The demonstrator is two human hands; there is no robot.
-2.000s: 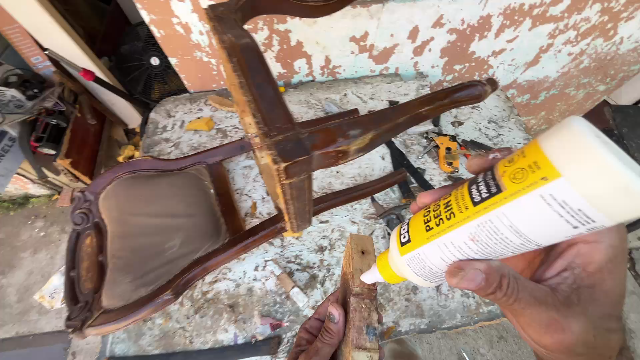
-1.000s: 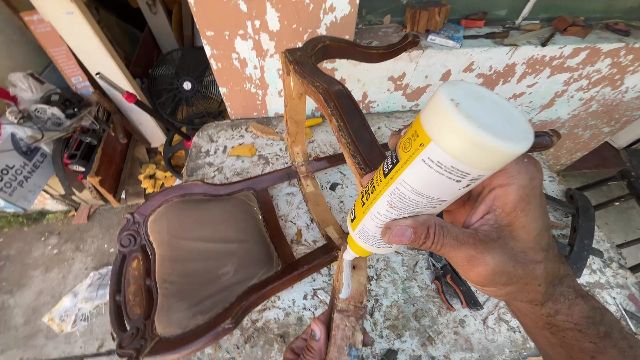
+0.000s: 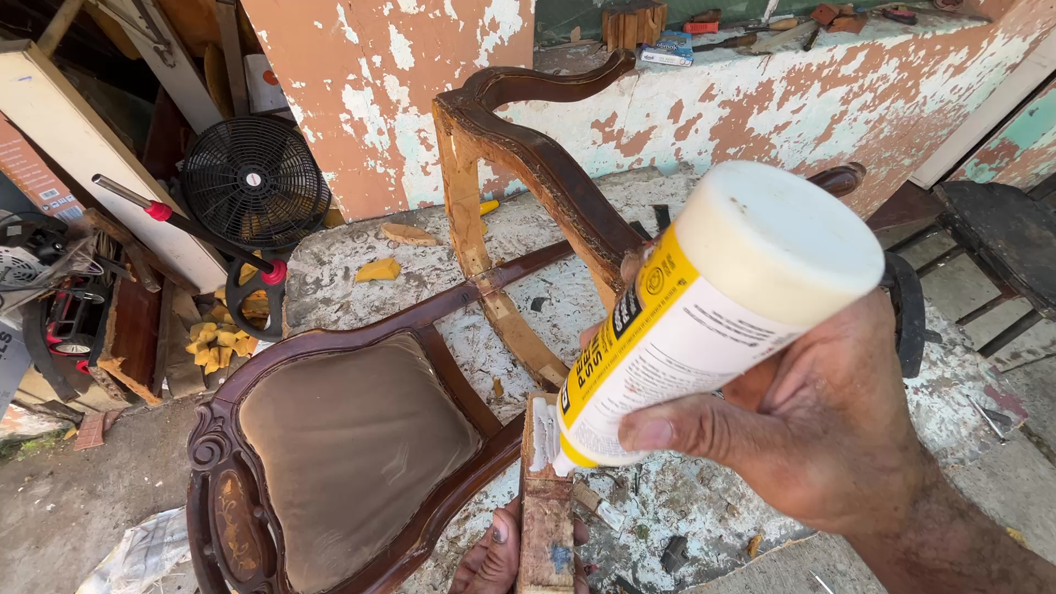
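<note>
My right hand (image 3: 792, 421) grips a white and yellow glue bottle (image 3: 685, 322), tilted with its nozzle down against a wooden block (image 3: 548, 511). White glue (image 3: 544, 433) lies in streaks on the block's upper end. Around the block's lower part, my left hand (image 3: 495, 549) holds it from below; much of that hand is hidden. Left of the block lies a carved wooden chair frame with a brown padded back (image 3: 355, 445). Its bare curved rail (image 3: 516, 334) and dark curved armrest (image 3: 549, 169) rise behind the bottle.
The chair lies on a paint-spattered worktop (image 3: 330, 276) against a peeling wall (image 3: 742, 107). Yellow foam scraps (image 3: 378, 270) sit at its left. A black fan (image 3: 254, 181) stands beyond the left edge, a dark stool (image 3: 1002, 239) at the right. Tools and a small box (image 3: 668, 48) lie on the ledge.
White glue now covers more of the block's end; two seconds ago none plainly showed there. The bottle has stayed in my right hand and the block in my left. The view has shifted considerably.
</note>
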